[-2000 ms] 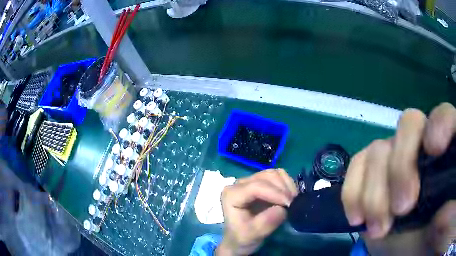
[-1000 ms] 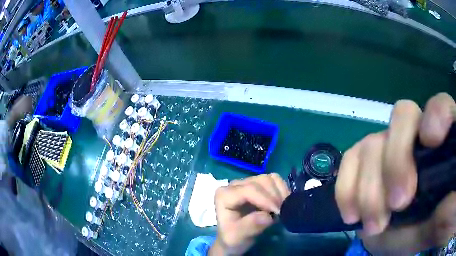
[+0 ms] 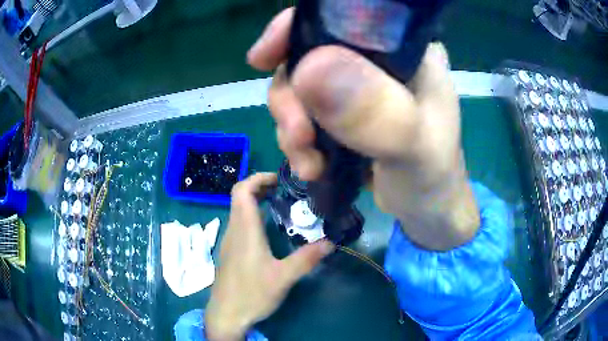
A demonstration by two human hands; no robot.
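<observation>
The black electric screwdriver [image 3: 340,143] stands nearly upright, tip down, over the black housing assembly [image 3: 283,212]. My right hand [image 3: 393,126] is wrapped around the screwdriver. A motor with a white round cap [image 3: 303,214] sits on the housing, and thin yellow-orange lead wires [image 3: 363,256] run from it to the lower right. My left hand [image 3: 257,260] holds the housing on the bench, with fingers at its upper left and thumb at its lower edge. The screwdriver's tip and the screw point are hidden.
A blue bin [image 3: 207,166] of small dark parts and white crumpled paper [image 3: 189,257] lie left of my left hand. A partly filled motor blister tray [image 3: 130,220] is further left; a full one [image 3: 567,166] is at right. A jar with red sticks [image 3: 40,160] stands far left.
The view has swung right. The screwdriver has turned from lying sideways to upright over the housing. My left hand has left the screwdriver's tip and now holds the housing.
</observation>
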